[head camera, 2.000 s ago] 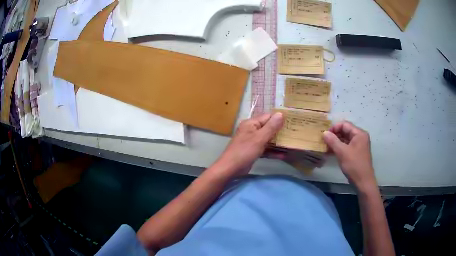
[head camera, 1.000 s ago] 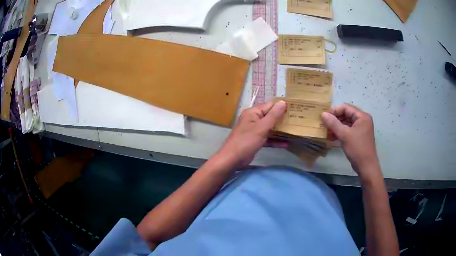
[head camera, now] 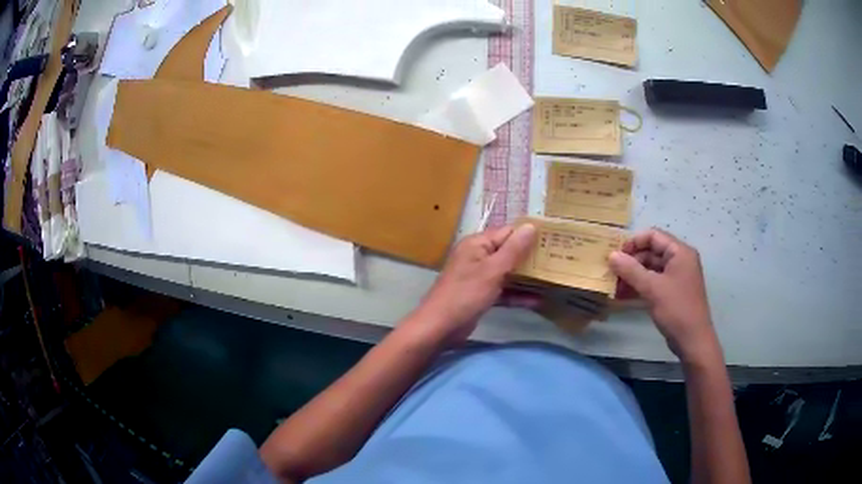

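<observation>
My left hand grips a stack of tan bundle tickets by its left side, thumb on top. My right hand pinches the right edge of the stack between thumb and fingers. The lower tickets fan out beneath, partly hidden. Beyond the stack, three single tickets lie in a column on the table: a near one, a middle one with a small loop at its right edge, and a far one.
A pattern template lies left over white cut pieces. A pink printed strip and white slips lie beside the tickets. A black fabric weight is at right. The table's edge runs before me.
Both hands still hold the ticket stack in nearly the same grip. The view has shifted slightly, moving the table items up and then back down in the picture.
</observation>
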